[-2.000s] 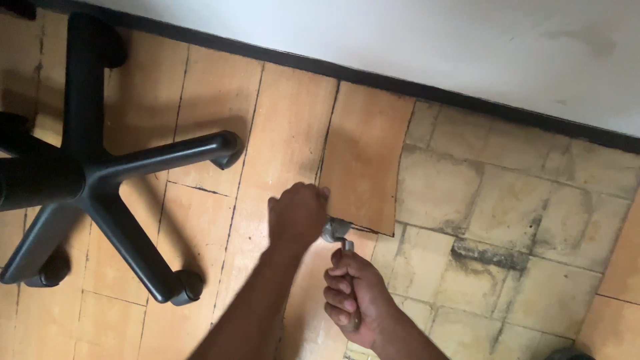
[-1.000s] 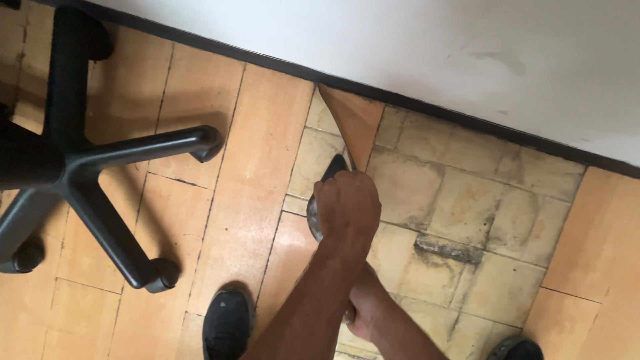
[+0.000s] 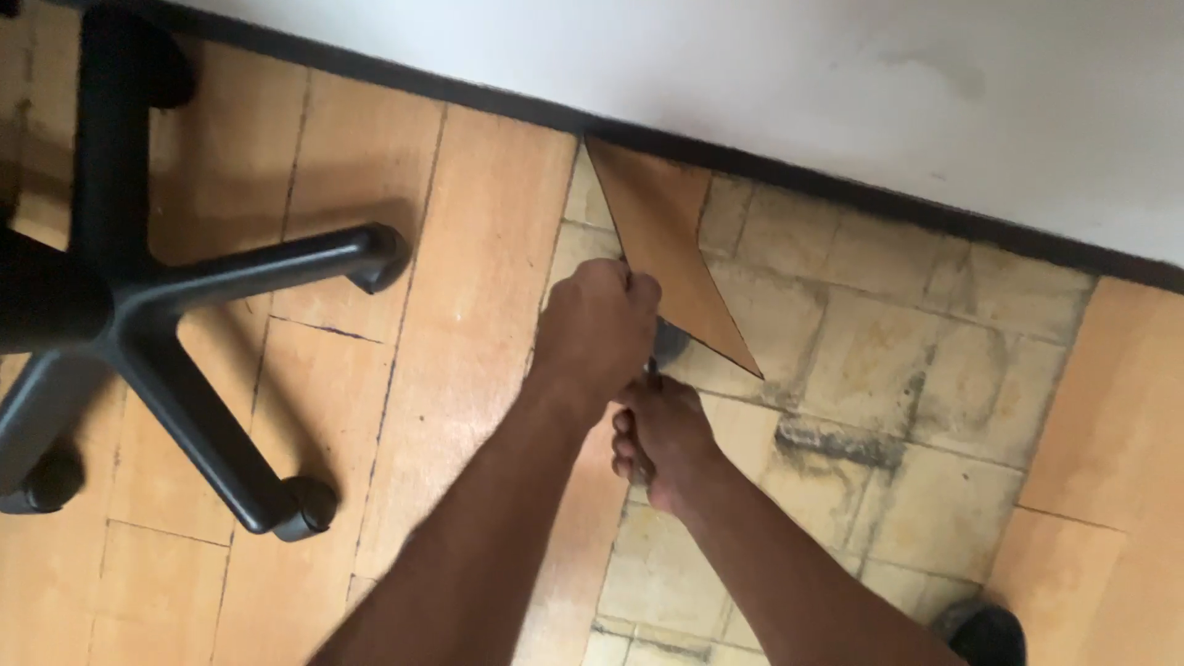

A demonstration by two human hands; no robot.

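Observation:
My left hand (image 3: 601,333) is closed on the left edge of a wood-look floor plank (image 3: 680,268), which is bent up and twisted off the floor. The plank's far end still lies at the dark skirting, and its near corner points to the lower right. Just below, my right hand (image 3: 664,435) grips the handle of a scraper-like tool; its grey metal blade (image 3: 670,342) shows partly beside my left hand, under the plank's near edge. Old beige tiles (image 3: 869,351) with dark stains lie exposed around the plank.
A black five-legged swivel chair base (image 3: 139,305) stands on wood-look planks (image 3: 481,277) at the left. Along the top runs a white wall (image 3: 786,83) with black skirting (image 3: 832,180). More planks (image 3: 1101,416) border the tiles on the right, and a dark shoe (image 3: 985,629) is at the lower right.
The plank lay flat two seconds ago and is now lifted and folded over, with tiles showing at its left. My left hand has taken hold of its edge.

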